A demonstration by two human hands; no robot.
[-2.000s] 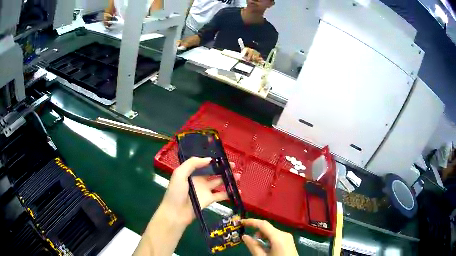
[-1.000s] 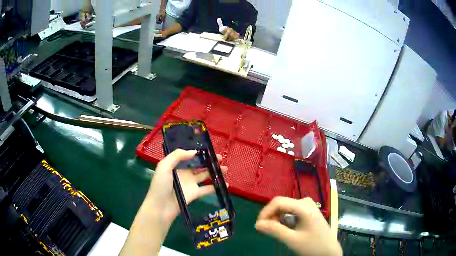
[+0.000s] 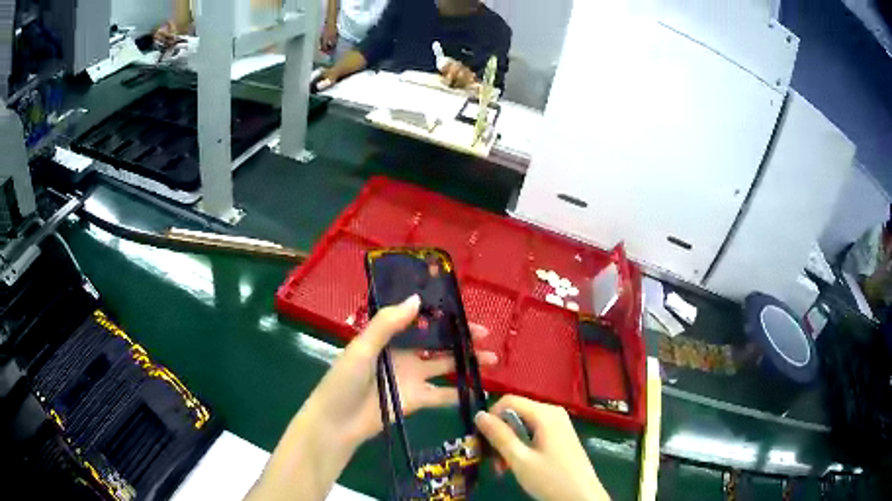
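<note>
A black phone middle frame (image 3: 419,284) is held up in front of me, with orange strips at its top end and orange flex with small silver parts at its bottom end. My left hand (image 3: 396,377) grips it from the left and behind, thumb on the front. My right hand (image 3: 528,440) is at the frame's lower right edge, fingertips touching or very near it. A small grey metal end, perhaps the tweezers (image 3: 514,423), shows in my right hand; the rest is hidden.
A red divided tray (image 3: 489,328) lies behind the frame, holding white round parts (image 3: 557,287) and another frame (image 3: 603,364). Stacked frames (image 3: 117,411) lie at lower left. A tape roll (image 3: 782,336) is at far right. A metal stand (image 3: 215,127) and a person (image 3: 430,44) are beyond.
My right hand moved away from the frame's bottom end, then came back to its lower right edge. The frame has shifted right and lower in the picture since one second ago.
</note>
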